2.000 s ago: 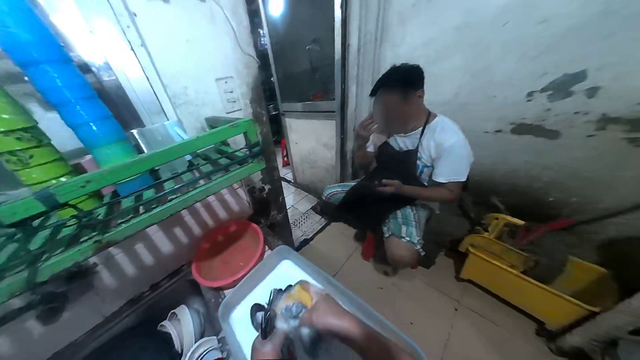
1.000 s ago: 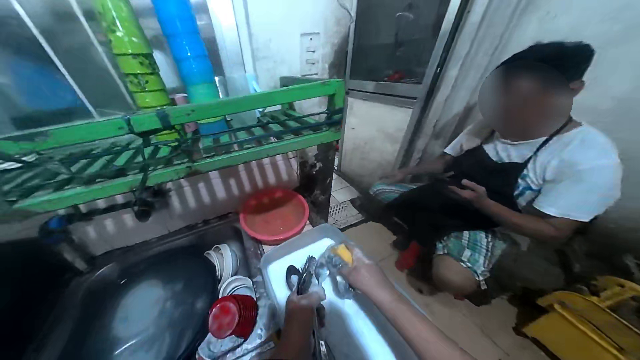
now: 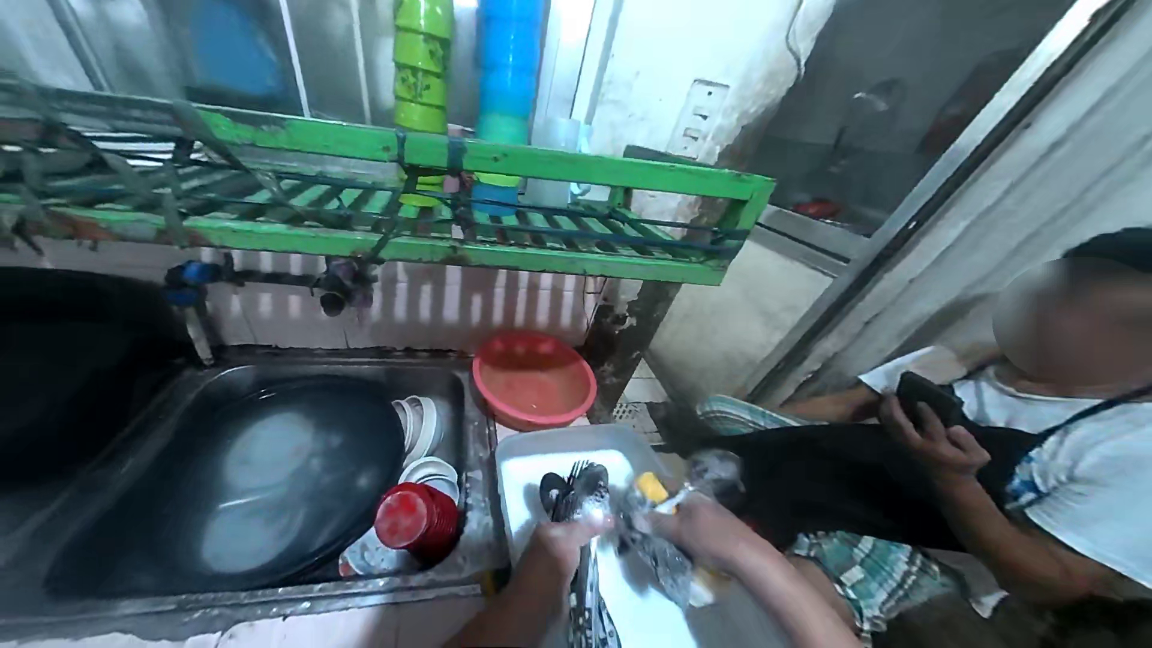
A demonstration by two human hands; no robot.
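My left hand (image 3: pixel 562 547) grips a bunch of metal spoons and forks (image 3: pixel 585 490), their heads pointing away from me and their patterned handles hanging below the hand. Some foam shows on them. Just to the right, my right hand (image 3: pixel 697 531) holds a yellow sponge (image 3: pixel 651 487) together with crumpled clear plastic (image 3: pixel 661 562). Both hands are over a pale plastic tub (image 3: pixel 576 438), whose inside looks white. Whether the right hand's sponge touches the cutlery cannot be told.
A steel sink (image 3: pixel 477 531) at left holds a large dark pan (image 3: pixel 270 486), white bowls (image 3: pixel 430 472) and stacked red bowls (image 3: pixel 418 522). A red basin (image 3: pixel 535 382) stands behind the tub. A green rack (image 3: pixel 468 247) hangs above. A seated person (image 3: pixel 1071 450) holds a phone at right.
The view has swung left, bringing the sink into sight. My right hand with the sponge is now a little farther from the cutlery bunch than one second ago.
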